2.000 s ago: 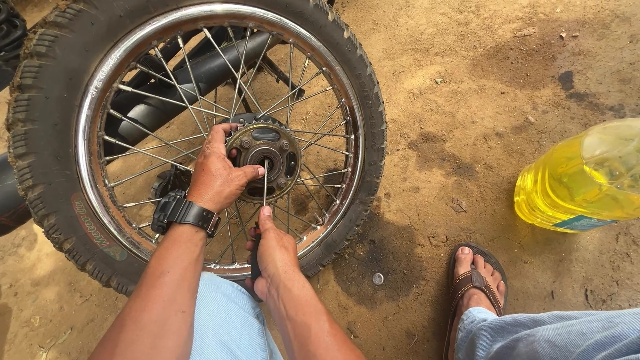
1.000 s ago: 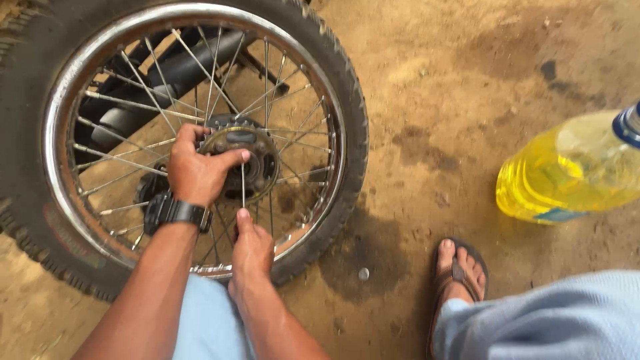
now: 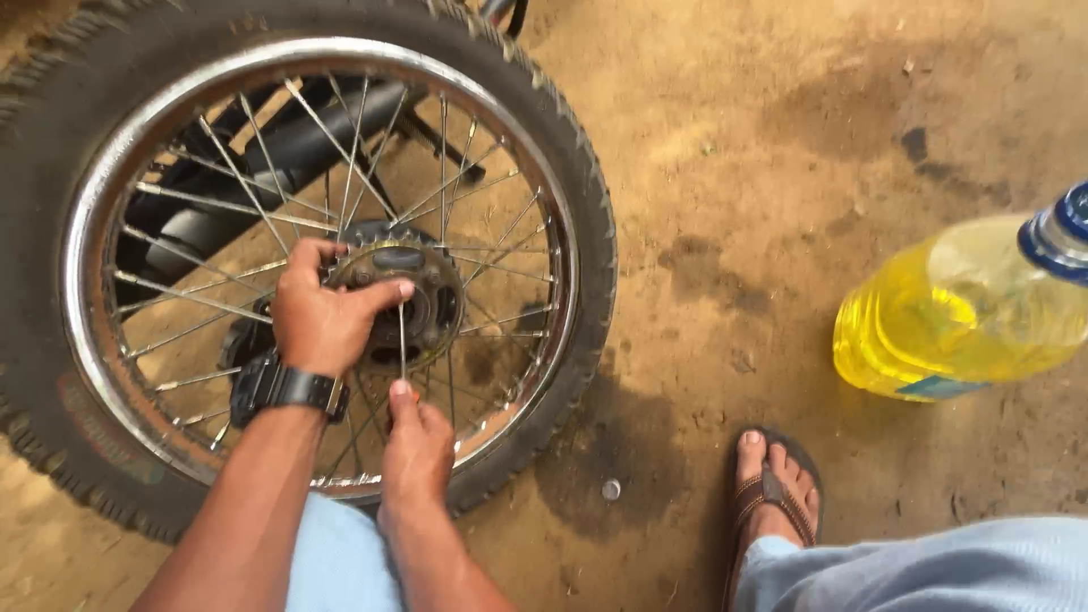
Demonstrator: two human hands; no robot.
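Observation:
A motorcycle wheel with a knobbly tyre (image 3: 586, 246), a steel rim (image 3: 85, 221) and wire spokes stands upright in front of me. My left hand (image 3: 327, 319), with a black watch on the wrist, grips the side of the wheel hub (image 3: 399, 259); its thumb touches the tip end of a thin metal shaft. That shaft belongs to what looks like a screwdriver (image 3: 403, 344), whose handle my right hand (image 3: 418, 446) holds, mostly hidden in the fingers. The shaft's tip is at the hub's centre, partly hidden by the left thumb.
A clear plastic bottle of yellow liquid (image 3: 918, 314) is on the dirt ground (image 3: 722, 212) at the right. Near my sandalled foot (image 3: 778, 484) lies a small round metal piece (image 3: 611, 490) on a dark stain. Behind the spokes is a black exhaust muffler (image 3: 289, 157).
The view has shifted somewhat. Both hands stay at the hub, the left gripping it and the right on the tool; no grasp has plainly changed.

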